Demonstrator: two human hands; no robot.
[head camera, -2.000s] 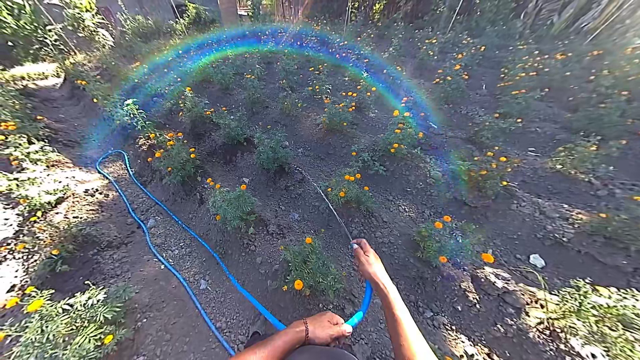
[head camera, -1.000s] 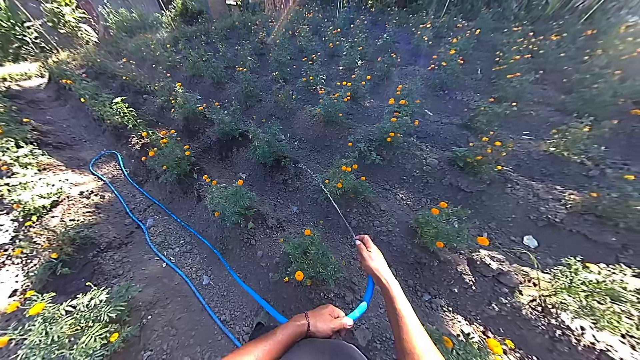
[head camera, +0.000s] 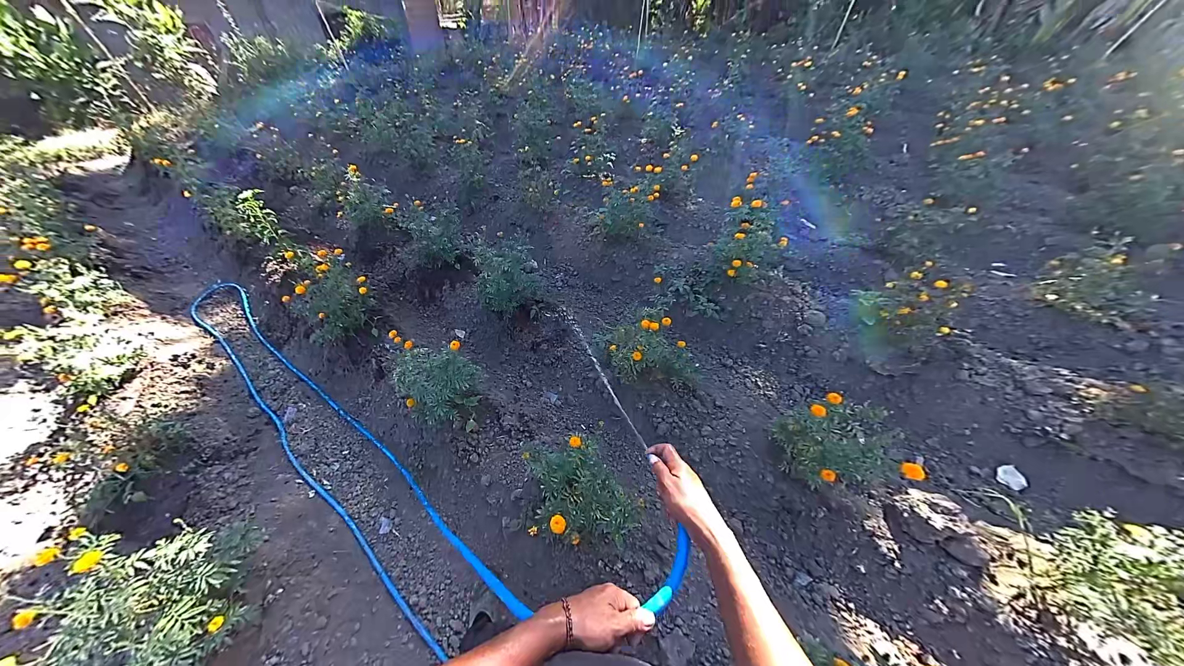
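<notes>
My left hand (head camera: 606, 618), a dark bracelet at its wrist, is closed around a blue garden hose (head camera: 416, 490) at the bottom centre. The hose bends up from there to my right hand (head camera: 678, 483), which grips its end; the fingers hide the tip. A thin stream of water (head camera: 606, 379) runs from that end up and left, reaching the soil near a leafy green plant (head camera: 506, 277). A marigold plant with orange flowers (head camera: 647, 350) stands just right of the stream. Another marigold plant (head camera: 581, 490) grows left of my right hand.
The hose lies in a long loop over the dirt path at left. Marigold plants (head camera: 837, 439) spread over the dark soil ahead and right. A pale stone or scrap (head camera: 1011, 477) lies at right. A leafy plant with yellow flowers (head camera: 139, 592) stands at lower left.
The bright rainbow arc seen two seconds ago nearly vanished one second ago and now shows faintly. Both hands keep their hold on the hose, and the water still flows.
</notes>
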